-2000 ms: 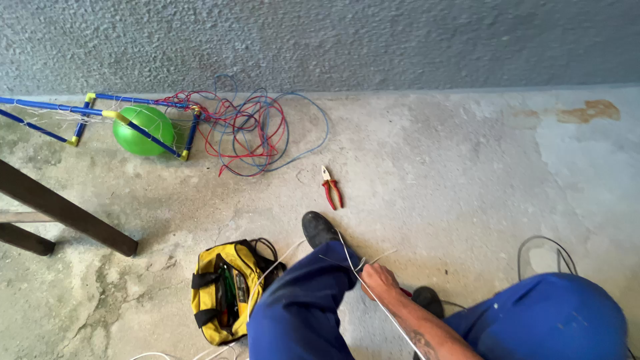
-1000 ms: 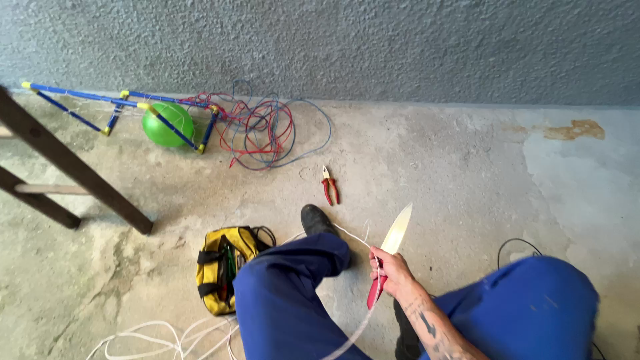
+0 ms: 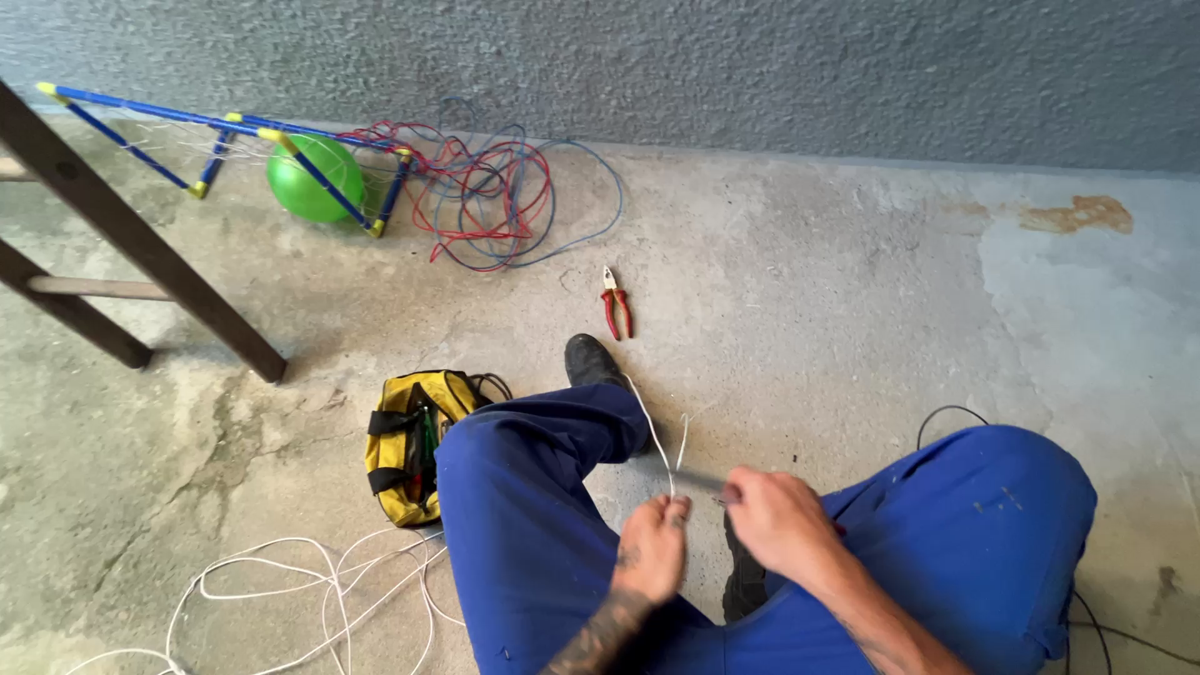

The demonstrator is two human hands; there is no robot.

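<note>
My left hand (image 3: 652, 548) is closed around a white cable (image 3: 647, 412) between my knees. The cable rises from my fist and splits into two strands, one running to my black shoe (image 3: 591, 361). To the right, my right hand (image 3: 778, 520) is closed on a knife, mostly hidden by the fingers; its blurred blade (image 3: 701, 480) points left toward the cable. Combination pliers with red handles (image 3: 616, 309) lie on the floor beyond the shoe. More white cable (image 3: 333, 577) lies in loose loops at the lower left.
A yellow tool bag (image 3: 380, 455) stands open beside my left leg. A wooden ladder (image 3: 141, 230) is at the left. Near the textured wall (image 3: 750, 75) lie tangled red and blue wires (image 3: 525, 202), a green balloon or ball (image 3: 314, 178) and a blue tubular frame (image 3: 169, 111) with netting.
My left hand has come into view, gripping the cable. The knife in my right hand pointed away from me one second ago; its blade now points left.
</note>
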